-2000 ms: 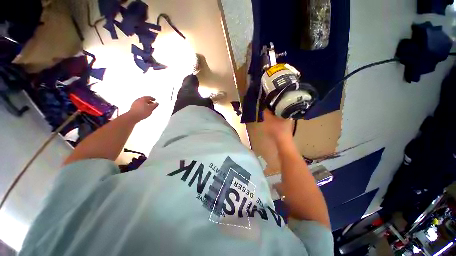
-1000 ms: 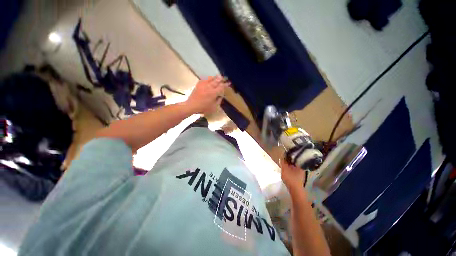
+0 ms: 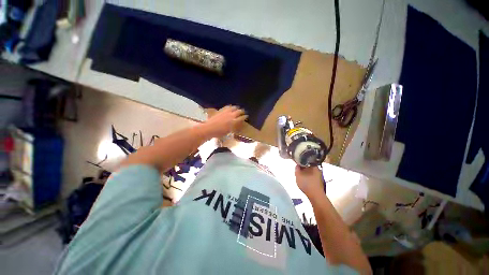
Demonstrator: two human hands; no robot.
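A navy fabric lay lies along the table on brown paper, with a shiny brown-silver wrapped cloth weight on it. My left hand is at the fabric's near edge, close to its right end, fingers slightly spread; whether it grips anything is unclear. My right hand holds the silver and white electric cutter from behind, and the motor head hides most of its fingers. The cutter is at the table's near edge, on the brown paper, to the right of the fabric and apart from it.
Dark-handled shears lie right of the cutter. A shiny metal bar weight is beside more navy panels at the right. A black cord runs across the table to the cutter. Dark offcuts lie on the floor.
The view has turned. The cutter, earlier against the fabric, is now clear of its right end. My left hand has come from beside the body to the fabric's edge.
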